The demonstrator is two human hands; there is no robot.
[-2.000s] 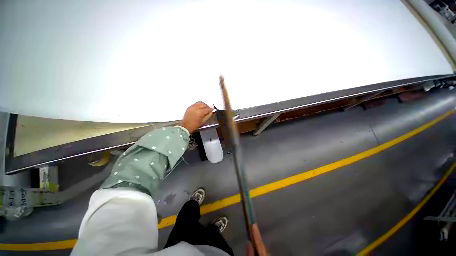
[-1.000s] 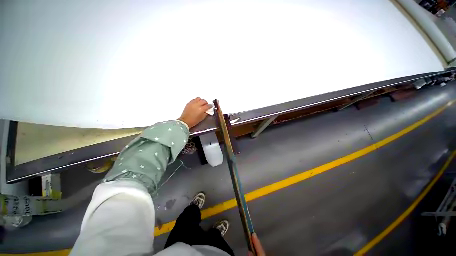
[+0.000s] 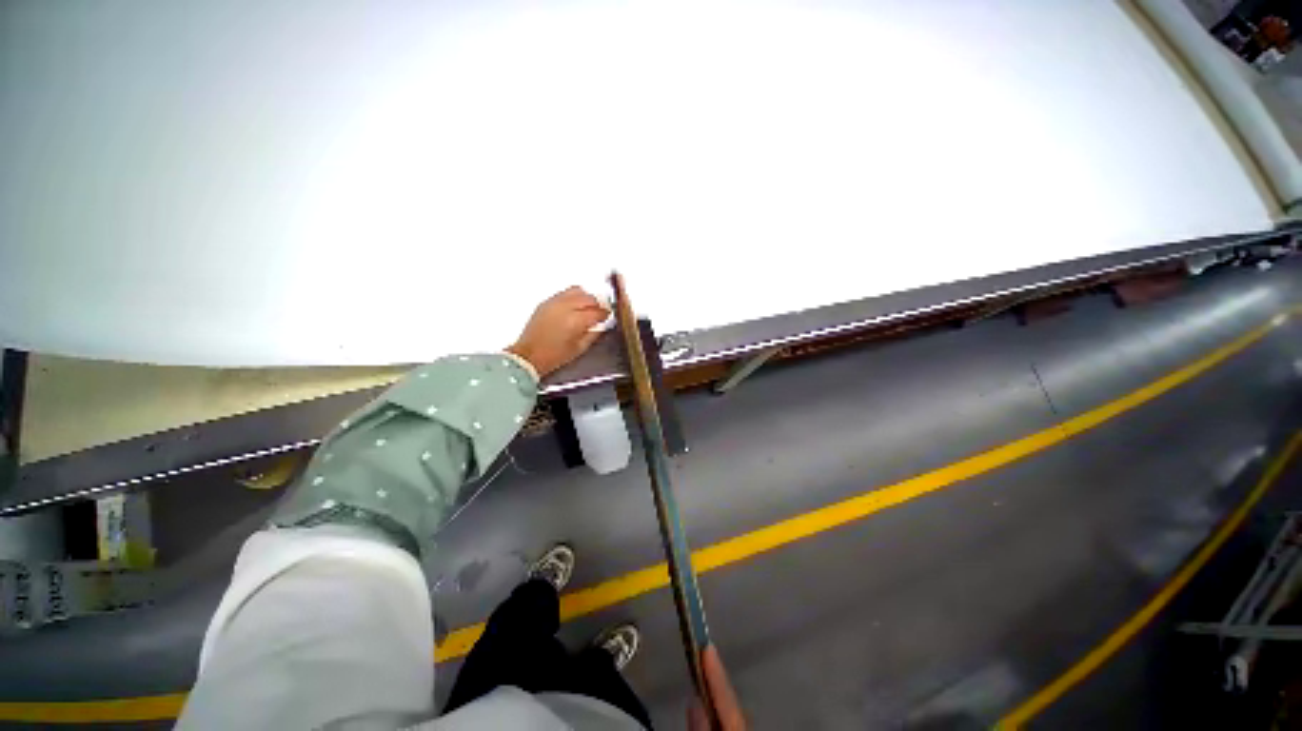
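White fabric covers most of the table, its near edge along the table's front. My left hand, in a green dotted sleeve cover, pinches the fabric edge or a small white thing at the table's edge; which one I cannot tell. My right hand, cut off by the bottom edge, holds the lower end of a long thin wooden stick. The stick's tip rests over or on the fabric edge just right of my left fingers. A short dark metal bar juts past the table edge beside the stick.
A grey edge rail runs along the table front. Bare cream table top shows at the left. A white container hangs below the edge. A roll lies at the far right end. Yellow lines cross the grey floor. A metal frame stands at lower right.
The stick's tip has come down from over the fabric to its near edge, beside my left hand. My left hand has stayed at the edge with only small shifts. The view has shifted slightly.
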